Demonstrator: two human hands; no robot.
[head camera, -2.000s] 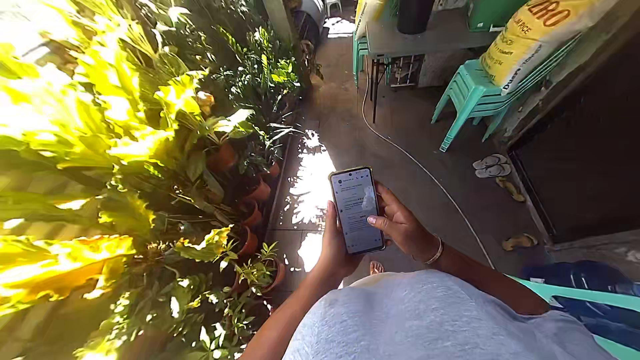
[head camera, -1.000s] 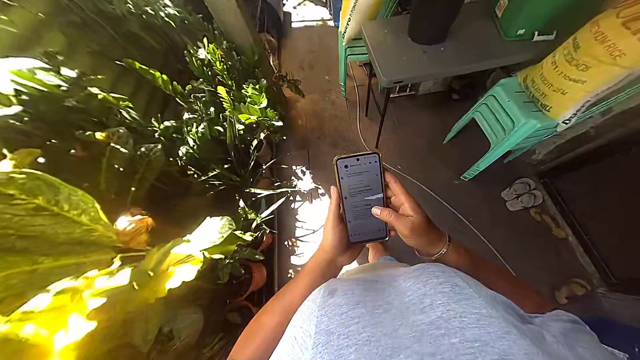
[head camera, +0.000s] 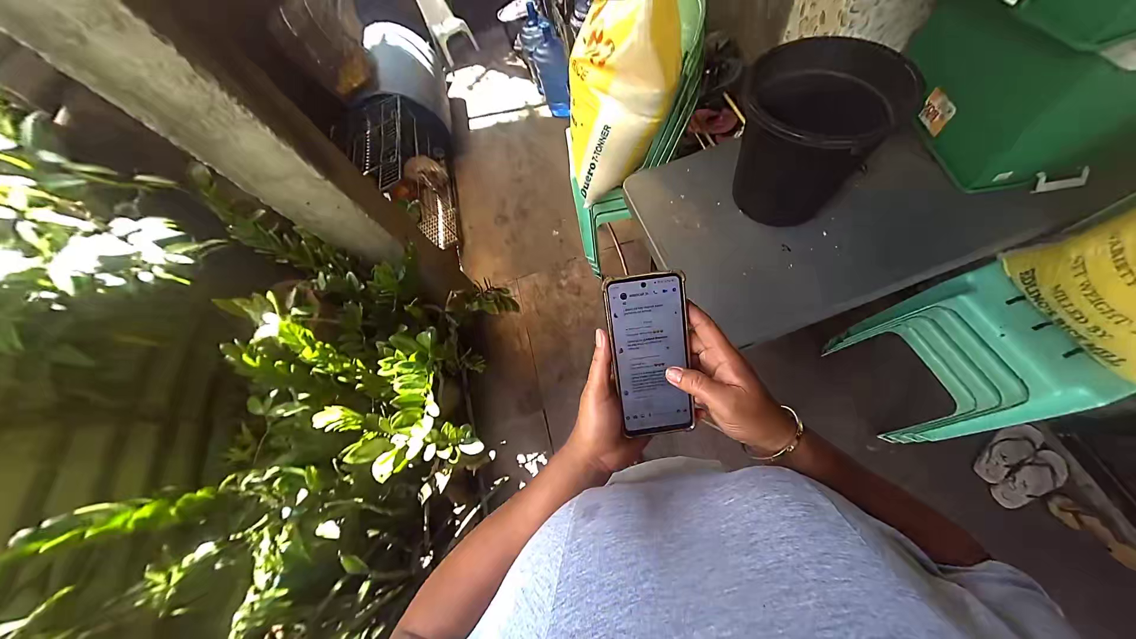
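A smartphone (head camera: 650, 355) in a case is held upright in front of my chest, its lit screen showing lines of text. My left hand (head camera: 606, 413) grips its left side and lower edge, thumb along the side. On the right side, my right hand (head camera: 732, 386) wraps the phone, with the thumb tip over the lower right of the screen. A bangle (head camera: 788, 437) circles my right wrist. The fingers behind the phone are mostly hidden.
A grey table (head camera: 701, 257) at right bears a black bucket (head camera: 790, 169) and a green plastic container (head camera: 1003, 98). Stacked green stools (head camera: 976, 355) and a filled sack (head camera: 626, 80) stand nearby. Leafy plants (head camera: 382, 417) and a concrete post (head camera: 222, 115) line the left; slippers (head camera: 1021, 466) lie at right.
The view has moved forward along the path; the table, bucket and stools now appear nearer. Both hands still hold the phone, and the right thumb remains over the screen.
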